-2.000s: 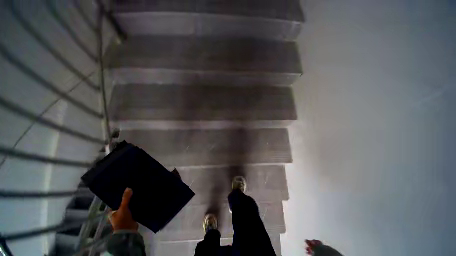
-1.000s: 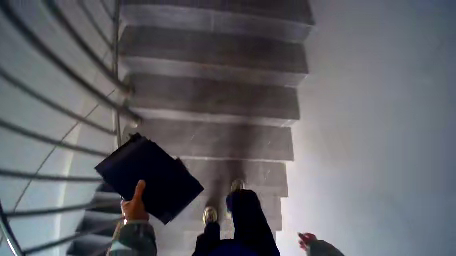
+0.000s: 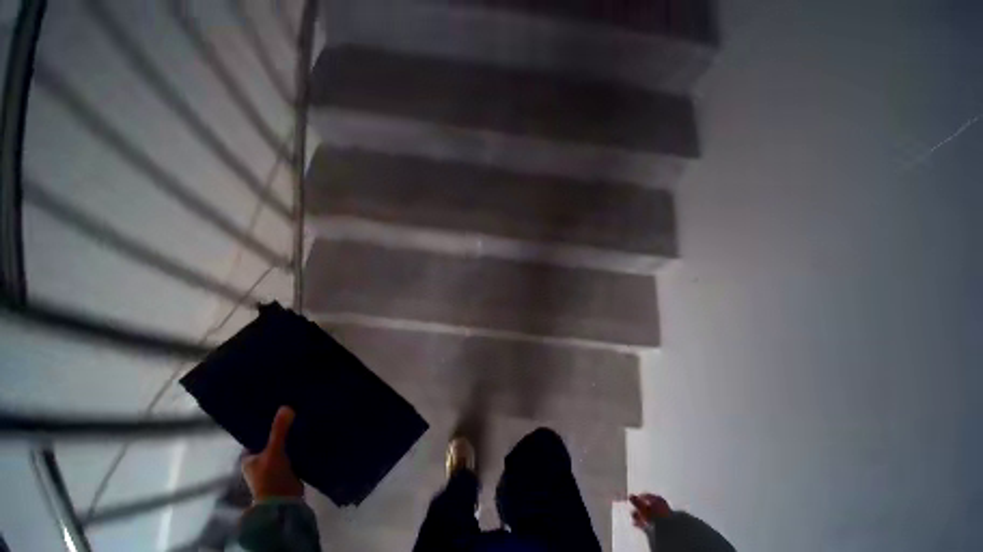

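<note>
A stack of dark flat panels [image 3: 313,404], navy to black, is held tilted at the lower left, over the stairs beside the railing. My left hand [image 3: 274,461] is shut on its near edge, with the thumb lying on top and the fingers hidden underneath. My right hand [image 3: 648,509] is small at the bottom right, near the wall. It holds nothing that I can see. Its fingers look partly curled, and part of the hand is hidden by the sleeve.
Grey stair steps [image 3: 490,286] rise ahead. A metal railing [image 3: 119,345] with several bars curves along the left. A pale wall [image 3: 819,323] stands on the right. One light shoe [image 3: 460,453] shows on a step; the other is hidden by my dark trouser leg.
The steps and railing have shifted in view as I move on the stairs. My right knee has risen over its shoe. The stack stays in my left hand, slightly further left and lower than one second ago.
</note>
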